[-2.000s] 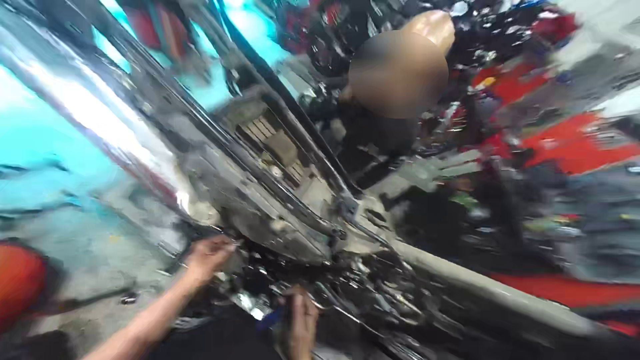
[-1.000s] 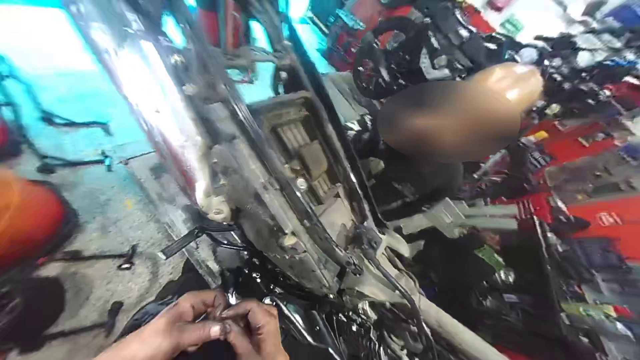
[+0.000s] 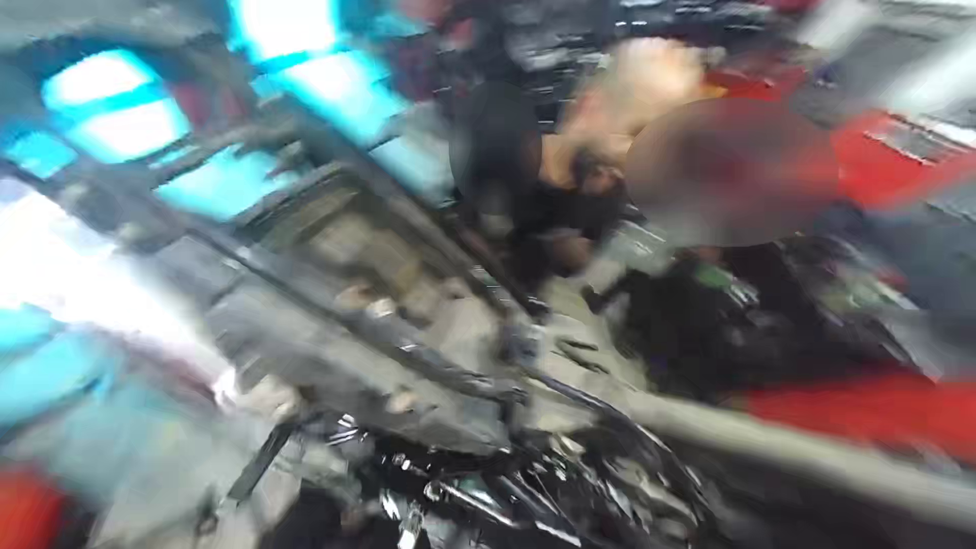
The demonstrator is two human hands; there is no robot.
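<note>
Motion blurs the head view strongly, and neither my left hand nor my right hand can be made out. A vehicle's grimy frame (image 3: 328,328), probably a motorcycle's, crosses the middle at a slant. An open compartment (image 3: 381,244) with pale parts lies within it. Black cables (image 3: 602,404) run along its right side. Below the frame is a tangle of dark, shiny parts (image 3: 488,496). A dark bar (image 3: 259,461) sticks out at the lower left.
Another person (image 3: 579,152) is close beyond the frame, at the upper right. A long pale beam (image 3: 762,435) extends to the right edge. Red surfaces (image 3: 907,160) show at the right, and a red rounded object (image 3: 27,503) is at the lower left.
Both my hands, together at the bottom a second ago, no longer show. The view has swung and blurred. The other person now appears with an arm or hand raised near the compartment's far side.
</note>
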